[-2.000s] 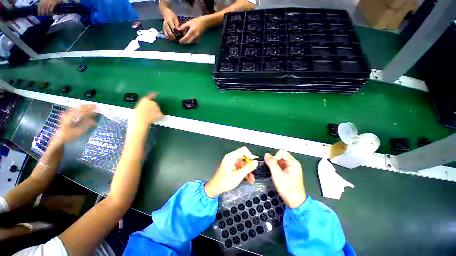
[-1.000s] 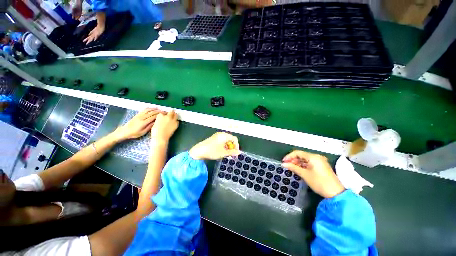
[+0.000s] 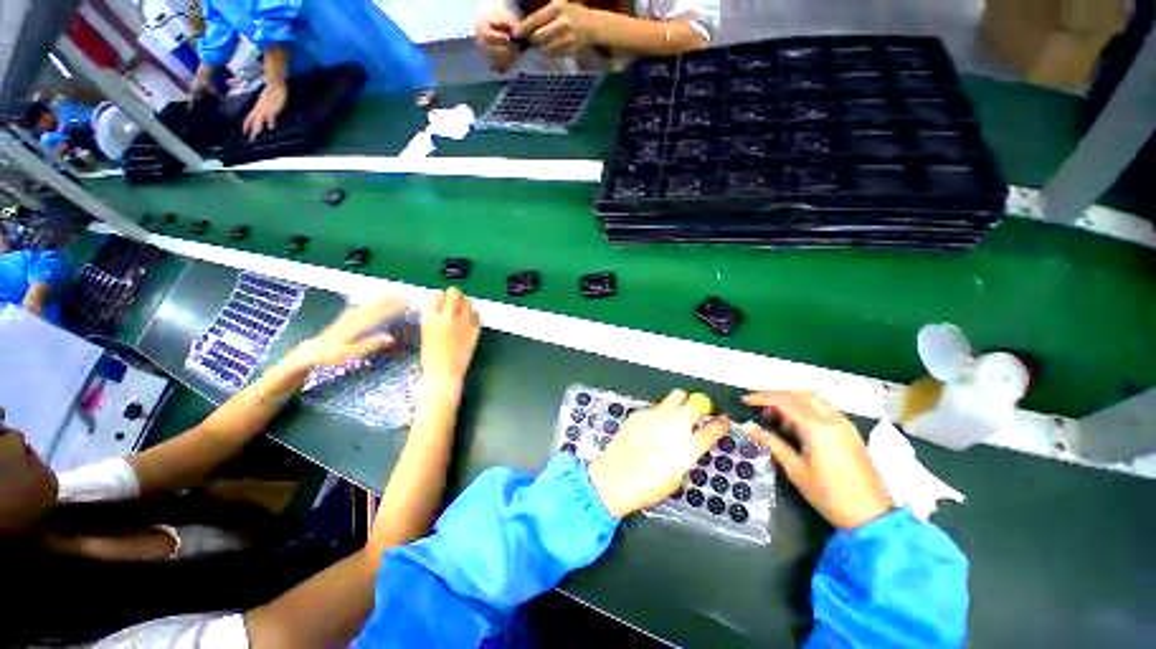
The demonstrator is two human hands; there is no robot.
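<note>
A clear blister tray (image 3: 718,488) with rows of black round parts lies on the bench in front of me. My left hand (image 3: 653,453), with a yellow finger cot, is over the tray's middle, fingertips down at the round parts. Whether it pinches one cannot be told. My right hand (image 3: 822,454) is at the tray's right edge, thumb and fingers apart, with nothing visible in it. A black device housing (image 3: 719,314) lies on the green belt beyond the tray.
Stacked black trays (image 3: 799,218) stand across the belt (image 3: 811,285). A white wipe (image 3: 906,472) and translucent white cups (image 3: 970,393) are at the right rail. A neighbour's hands (image 3: 444,336) work on the left near bubble-textured packaging (image 3: 368,387). More housings line the belt.
Two seconds ago my hands held a black unit above the tray; it is no longer in them. Since one second ago, my left hand has moved from the tray's upper left corner to its middle.
</note>
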